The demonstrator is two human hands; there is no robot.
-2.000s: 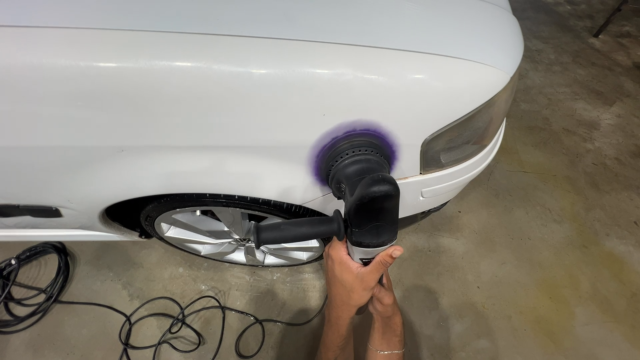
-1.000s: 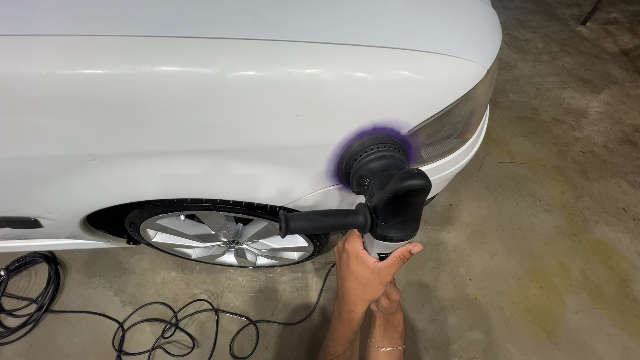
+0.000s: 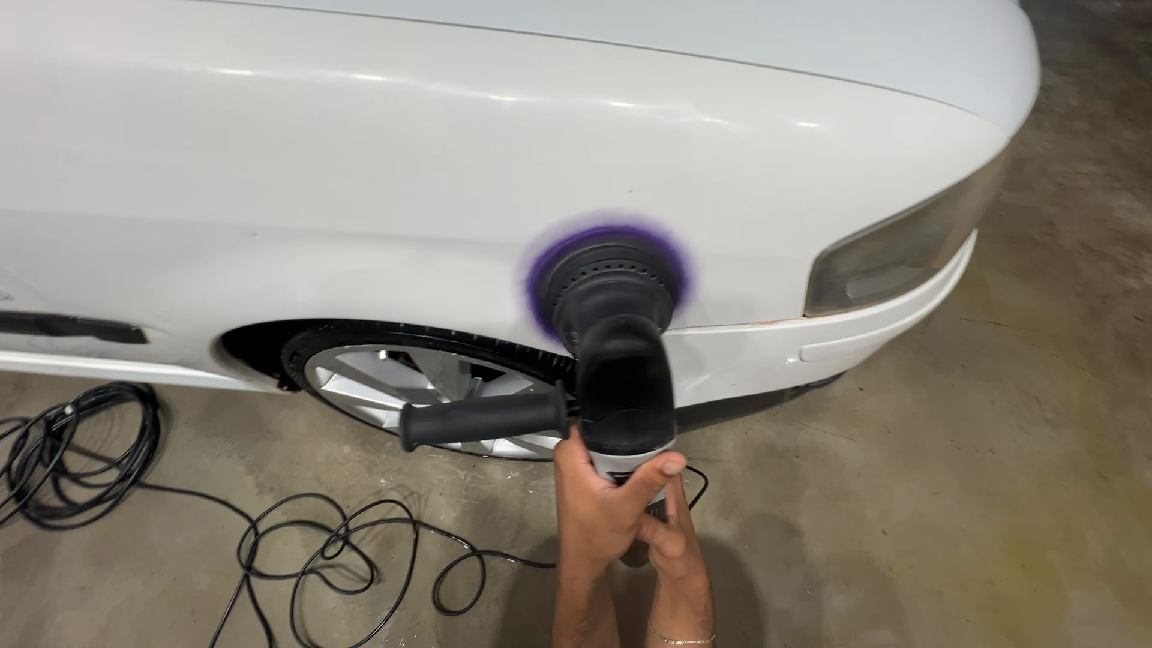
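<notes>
A black and silver car polisher is held with its blurred purple pad against the front fender of a white car, above and to the right of the wheel arch. My left hand grips the body of the polisher just behind its head, thumb across the silver collar. Behind it, lower on the body, my right hand is wrapped around the tool, and a thin bracelet circles that wrist. The black side handle sticks out to the left, with neither hand on it.
Below the fender is the front wheel with a silver rim. A headlight and the bumper lie to the right. A black power cord loops over the concrete floor, with a coiled bundle at the left.
Both hands have moved the polisher left along the fender, away from the headlight, where its pad was one second ago. Two seconds ago the pad was also on the fender.
</notes>
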